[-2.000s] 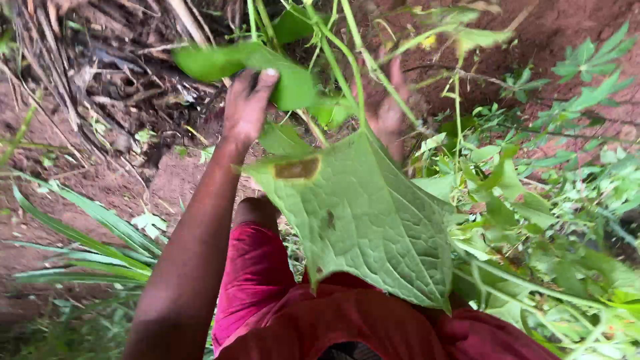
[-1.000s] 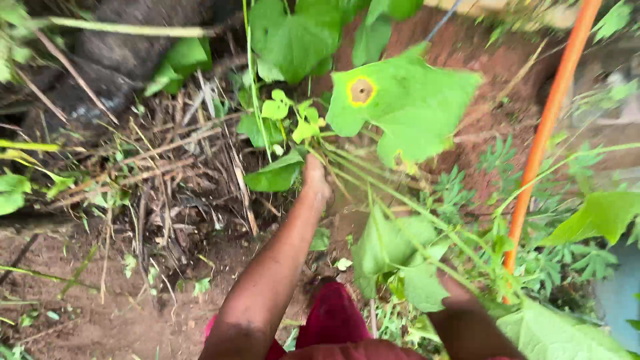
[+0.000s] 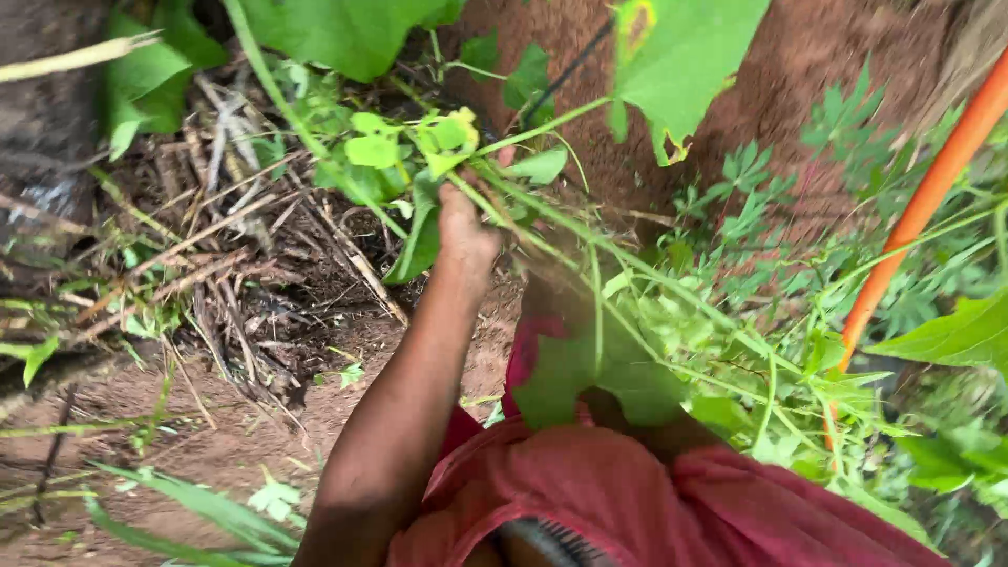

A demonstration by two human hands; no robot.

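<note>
My left hand (image 3: 466, 224) is closed around a bunch of green vine stems (image 3: 583, 228) near the middle of the view. Small yellow-green leaves (image 3: 374, 148) stick out just above the fist, and a darker leaf (image 3: 421, 236) hangs along its left side. The stems run down to the right across my body. A large lobed leaf (image 3: 685, 59) with brown, yellow-edged spots hangs at the top. My right hand is hidden; only part of that arm (image 3: 638, 417) shows, low beside my red shirt, behind a blurred leaf (image 3: 598, 378).
Dry sticks and stalks (image 3: 236, 260) lie heaped at the left on reddish soil (image 3: 189, 441). An orange pole or pipe (image 3: 913, 228) slants down the right side, among leafy plants and vines. Grass-like blades (image 3: 205, 504) grow at the bottom left.
My left hand, beside a broad leaf two seconds ago, now grips the stems. My right hand, seen raised among the vines then, has dropped low and out of sight. The view has shifted.
</note>
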